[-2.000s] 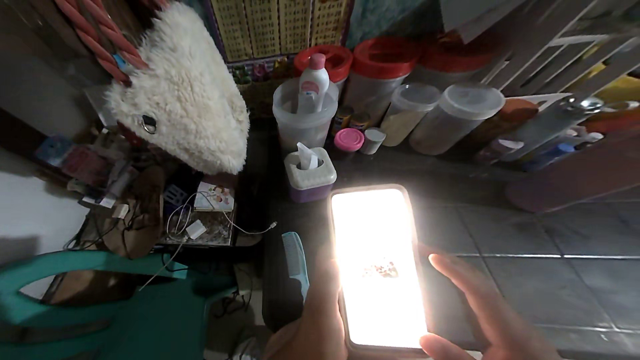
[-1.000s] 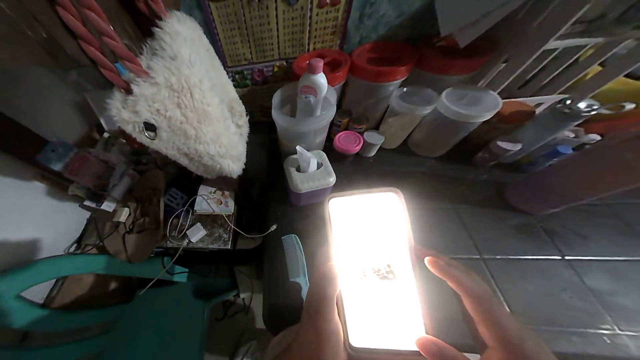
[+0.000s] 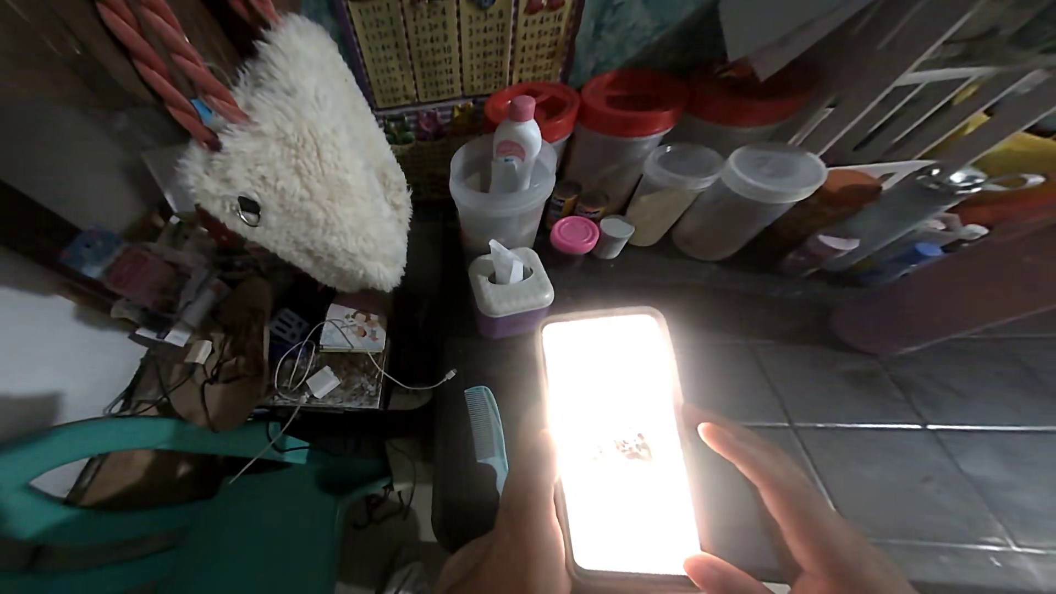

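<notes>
A lit smartphone [image 3: 623, 445] in a pale case stands upright in view at the lower middle, its screen glaring white with a small faint picture. My left hand [image 3: 524, 520] grips its left edge, thumb along the side. At the lower right edge, my right hand [image 3: 784, 511] touches the case with one digit, while another is raised just off the right side; its remaining fingers are hidden. A light blue comb [image 3: 487, 429] lies left of the phone, its handle partly behind my left hand. Beyond the phone sits a white and purple tissue box [image 3: 511, 293].
Behind stand a translucent tub [image 3: 503, 206] holding a white bottle [image 3: 517, 144], a pink-lidded jar [image 3: 574, 236] and red-lidded containers [image 3: 631, 107]. At left are a fluffy white bag [image 3: 313, 165], a white charger [image 3: 322, 381] with cable, and a green plastic chair [image 3: 247, 528]. Grey tiles [image 3: 858, 384] extend right.
</notes>
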